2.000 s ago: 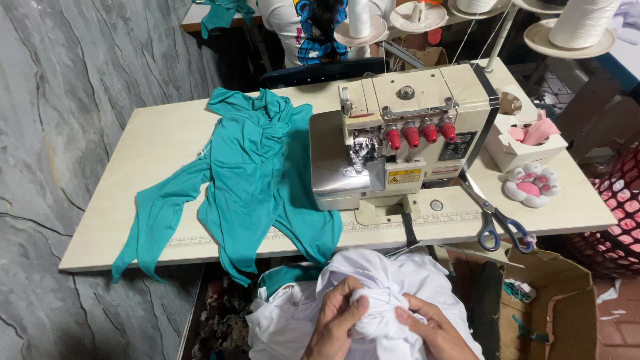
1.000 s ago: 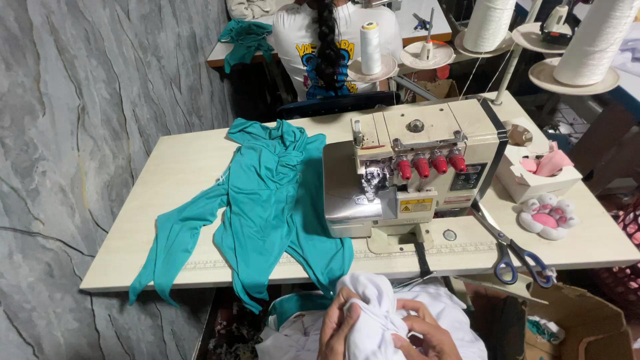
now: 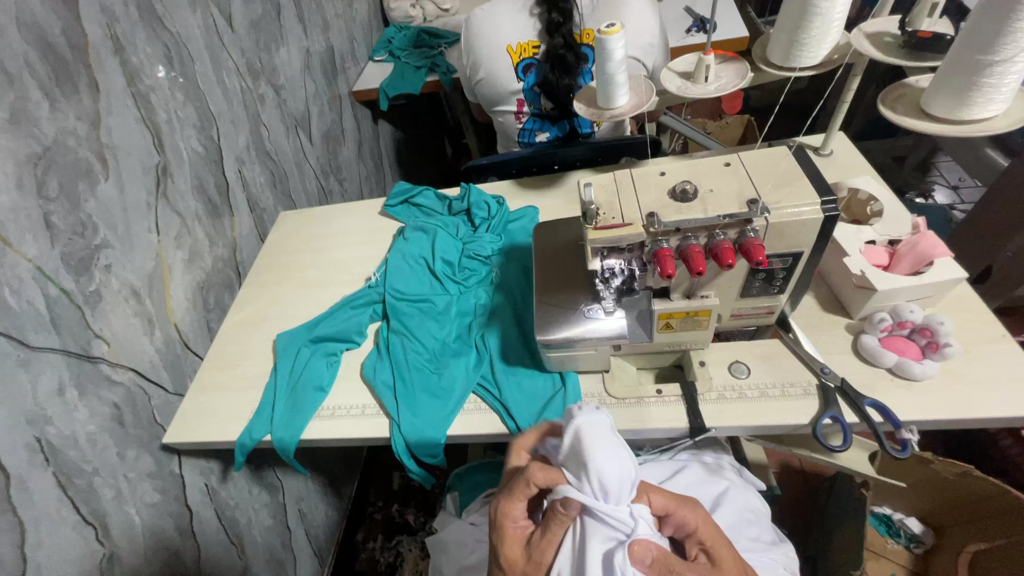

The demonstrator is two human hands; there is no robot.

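White stretchy fabric [image 3: 596, 464] is bunched between my two hands at the bottom centre, in front of the table edge. My left hand [image 3: 532, 500] grips its left side, and the fingers of my right hand [image 3: 680, 532] pinch a fold on the right. More of the white cloth spreads below them. Just beyond stands an overlock sewing machine [image 3: 680, 256] with red tension knobs. A teal garment [image 3: 448, 312] lies left of the machine, its ends hanging over the front edge. Scissors with blue-black handles [image 3: 852, 392] rest at the machine's right, handles past the table edge.
The pale table [image 3: 264, 320] has a printed ruler along its front. A white box with pink cloth [image 3: 896, 256] and a paw-shaped pincushion [image 3: 908, 342] sit at right. Thread cones [image 3: 980, 64] stand behind. A cardboard box [image 3: 960, 512] is low right. A person [image 3: 504, 72] sits beyond the table.
The white fabric's gathered end has been raised and now stands up between my hands, where it was a rounded bundle two seconds ago. The view has shifted somewhat.
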